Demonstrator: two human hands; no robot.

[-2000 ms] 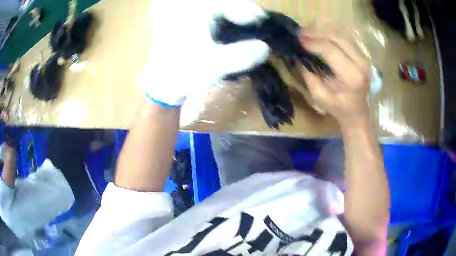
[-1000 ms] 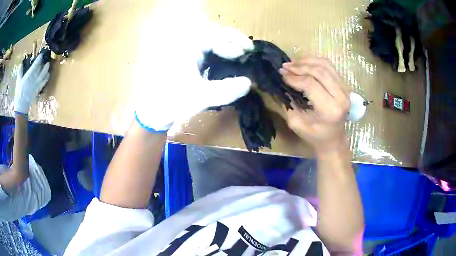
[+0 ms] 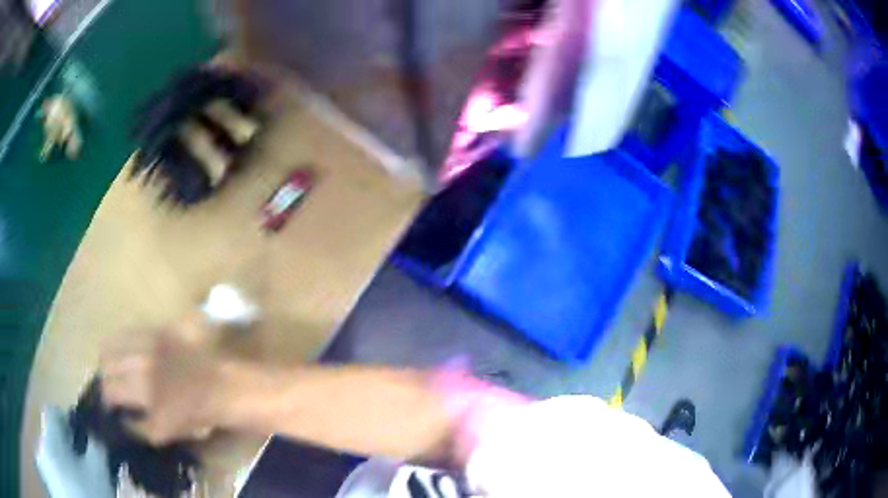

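The view is strongly blurred. My right hand (image 3: 161, 384), bare, is at the lower left with its fingers on a black feathered piece (image 3: 151, 462). The piece hangs below and left of the fingers. My left hand (image 3: 66, 462), in a white glove, shows only as a pale blurred patch beside the piece at the lower left; its fingers cannot be made out. A white glue bottle (image 3: 229, 304) lies on the tan bench cover (image 3: 336, 219), just beyond my right hand.
A black feathered assembly (image 3: 190, 136) with cream limbs and a red packet (image 3: 287, 199) lie on the bench. A cream figure (image 3: 60, 126) is on the green belt (image 3: 136, 58). Blue trays (image 3: 565, 248), some holding black clumps, stand on the right near a yellow-black floor line (image 3: 645, 350).
The view has swung to the right, bringing the trays and floor into sight. My hands and the black piece now show at the lower left, with the glove mostly out of view.
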